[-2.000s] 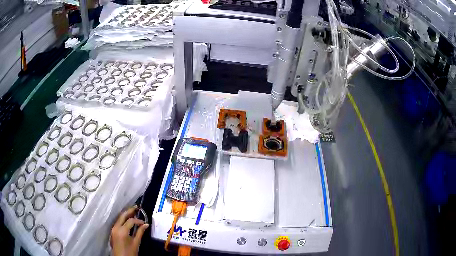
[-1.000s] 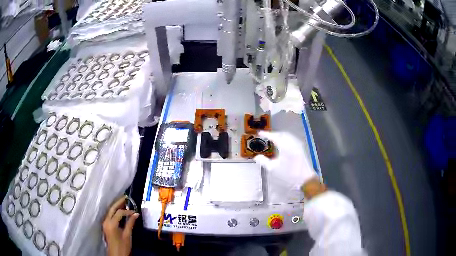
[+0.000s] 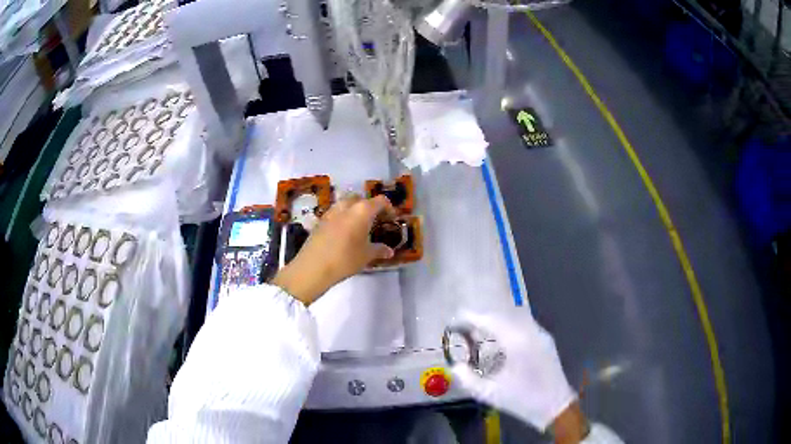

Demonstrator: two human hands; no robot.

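Note:
My bare left hand (image 3: pixel 343 243) reaches over the right orange-brown fixture (image 3: pixel 410 245), with its thumb and finger at the round opening. A ring part shows between these fingertips, at the opening. My gloved right hand (image 3: pixel 520 360) holds a metal ring part (image 3: pixel 460 347) at the machine's front edge, above the emergency stop (image 3: pixel 435 381). The left orange fixture (image 3: pixel 303 201) shows a pale open centre. The black blocks below it are mostly hidden by my left hand and sleeve.
Trays of rings (image 3: pixel 65 303) lie on the left, with more trays behind. The teach pendant (image 3: pixel 247 247) lies on the bed's left side, partly covered by my sleeve. The machine head (image 3: pixel 317 78) stands behind the fixtures. Clear tubes (image 3: pixel 382 78) hang beside it. A grey aisle runs at right.
My left hand has moved from beside the front left corner to the right fixture. My right hand has withdrawn from that fixture towards the front edge, now with a ring. The view has shifted right.

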